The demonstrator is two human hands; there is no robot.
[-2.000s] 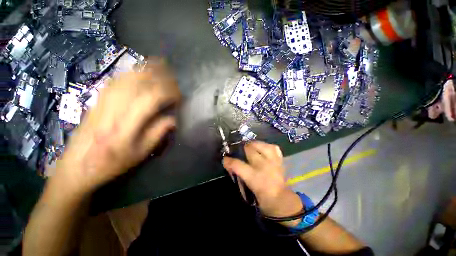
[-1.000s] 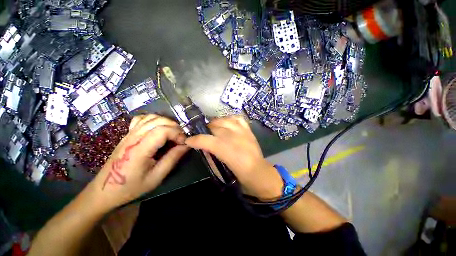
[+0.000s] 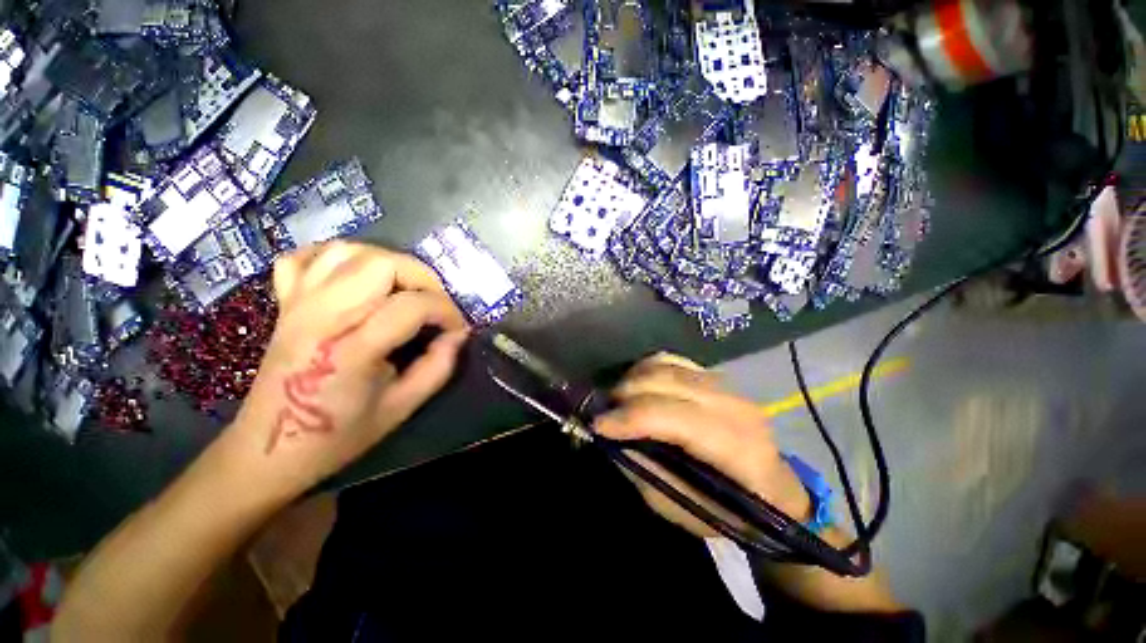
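Note:
A circuit board (image 3: 468, 269) with flat silver patches lies tilted on the dark green mat, its lower end at the fingertips of my left hand (image 3: 365, 345). The left thumb and forefinger pinch at that end; whether they grip the board or a tiny part is hard to tell. My right hand (image 3: 691, 421) holds the black soldering iron (image 3: 553, 392). Its metal tip and the thin curved rod beside it point up-left, just right of the left fingertips. Part of the board's end is hidden by the left hand.
A heap of boards (image 3: 189, 195) lies left, with dark-red grains (image 3: 214, 345) below it. Another heap (image 3: 754, 189) lies right. Silvery specks (image 3: 566, 283) are on the mat. A black cord (image 3: 880, 465) loops by my right wrist. A white reel with an orange-red band (image 3: 961, 40) is at upper right.
A board now lies between the heaps at my left fingertips. My right hand has moved right and down, away from my left hand, and the iron tip has come lower.

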